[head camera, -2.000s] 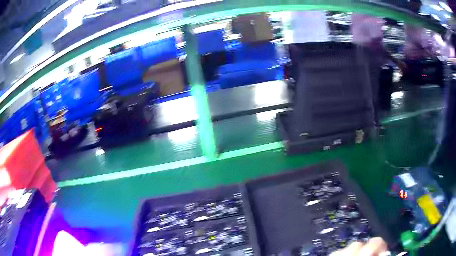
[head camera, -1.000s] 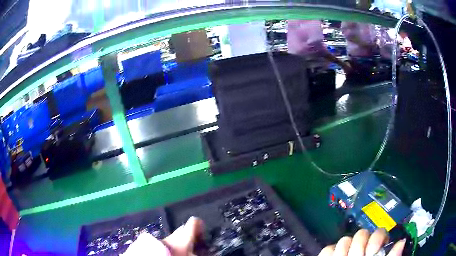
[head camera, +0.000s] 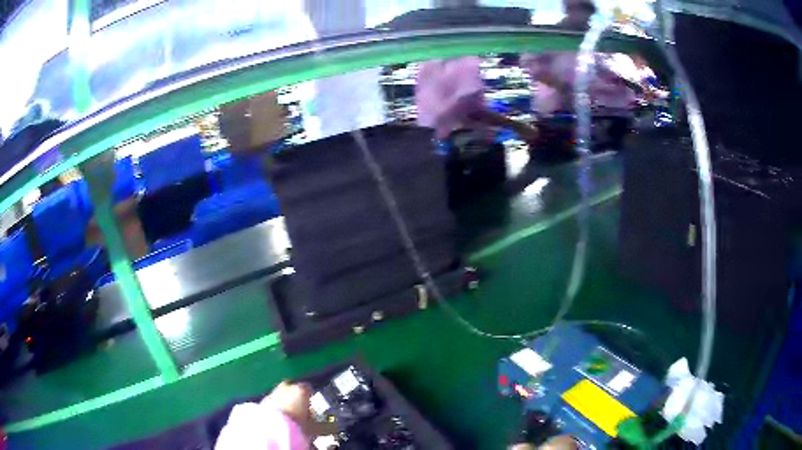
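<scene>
The black tray (head camera: 413, 409) is cut off by the bottom edge, with dark circuit boards (head camera: 387, 431) in it. My left hand (head camera: 290, 400), with a pale pink sleeve, reaches over the tray. Its fingers are beside a dark board with white patches (head camera: 353, 391); blur hides whether they grip it. Only blurred fingertips of my right hand (head camera: 550, 443) show at the bottom edge, below the blue box (head camera: 572, 373) with a yellow label. What they hold is out of view. A green fitting (head camera: 635, 431) on the clear hose lies right of them.
A tall black tray stack (head camera: 365, 220) stands behind the work tray. Clear hose (head camera: 706, 220) loops down at right beside a dark upright mass (head camera: 659, 211). Crumpled white tissue (head camera: 692, 400) lies beside the blue box. A green frame post (head camera: 127, 272) stands at left. People in pink (head camera: 450, 92) are beyond.
The view has swung right, and the lamp glow has left the picture. My left hand came into view and now reaches beside a board. My right hand shows less than one second ago.
</scene>
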